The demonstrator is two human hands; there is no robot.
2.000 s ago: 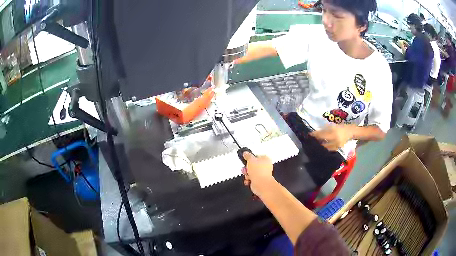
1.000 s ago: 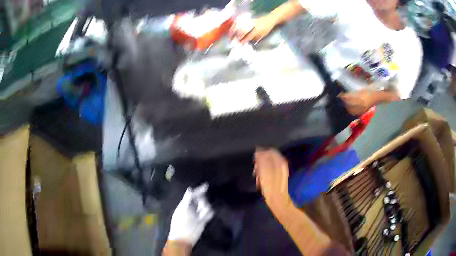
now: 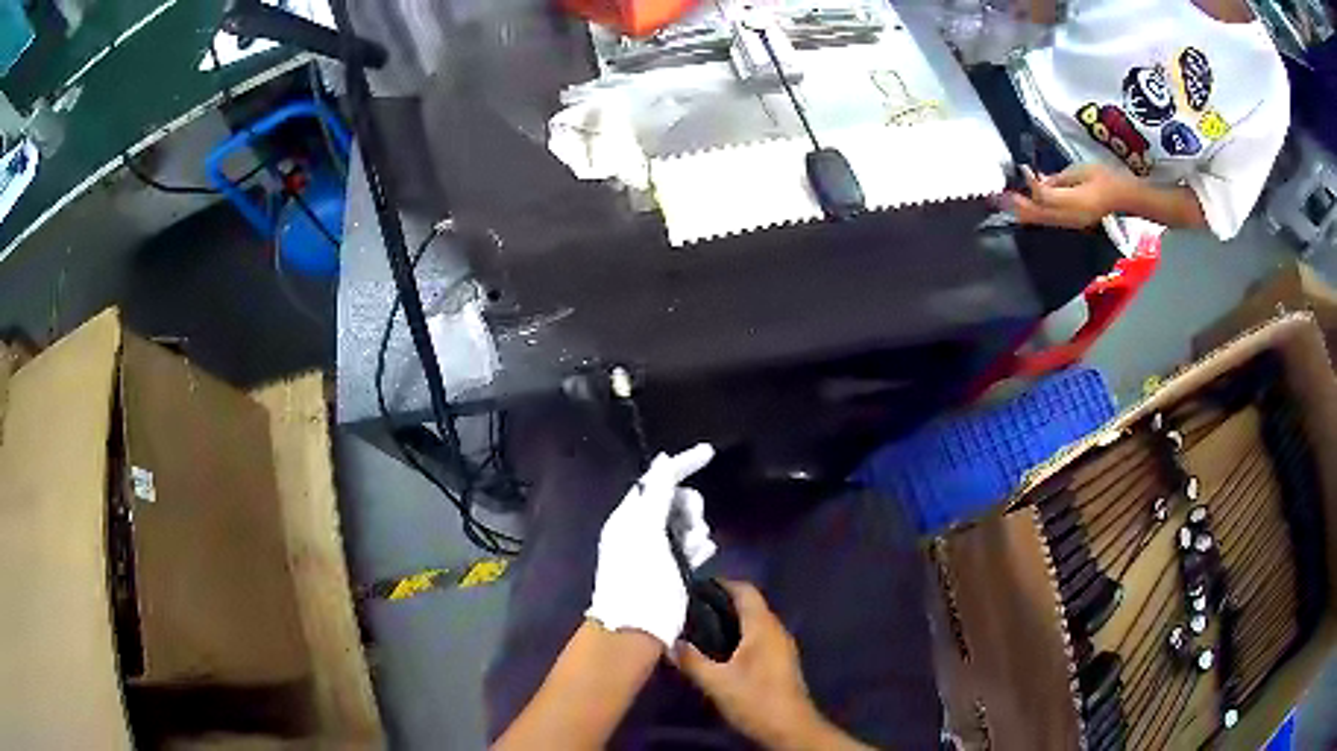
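Note:
My gloved left hand [image 3: 648, 550] is around the thin shaft of a long black tool over my lap. My bare right hand [image 3: 755, 668] holds the tool's black oval grip [image 3: 713, 618]. The small round head [image 3: 620, 382] points away from me, near the table's front edge. Another tool [image 3: 834, 182] lies on the white toothed-edge sheet [image 3: 733, 191], its grip at the zigzag edge and its shaft running back onto the metal fixture [image 3: 763, 56].
An open carton of tools [image 3: 968, 631] stands at right, beside a blue crate [image 3: 997, 440]. Another open carton [image 3: 220, 514] is at left. A person in a white shirt [image 3: 1158, 103] sits beyond the dark table [image 3: 704, 323]. An orange-red box [image 3: 631, 12] is at the top.
The view has tilted down. My right hand has left the tool on the sheet and drawn back to my lap. Both hands now hold another tool there. The co-worker's arm has left the fixture.

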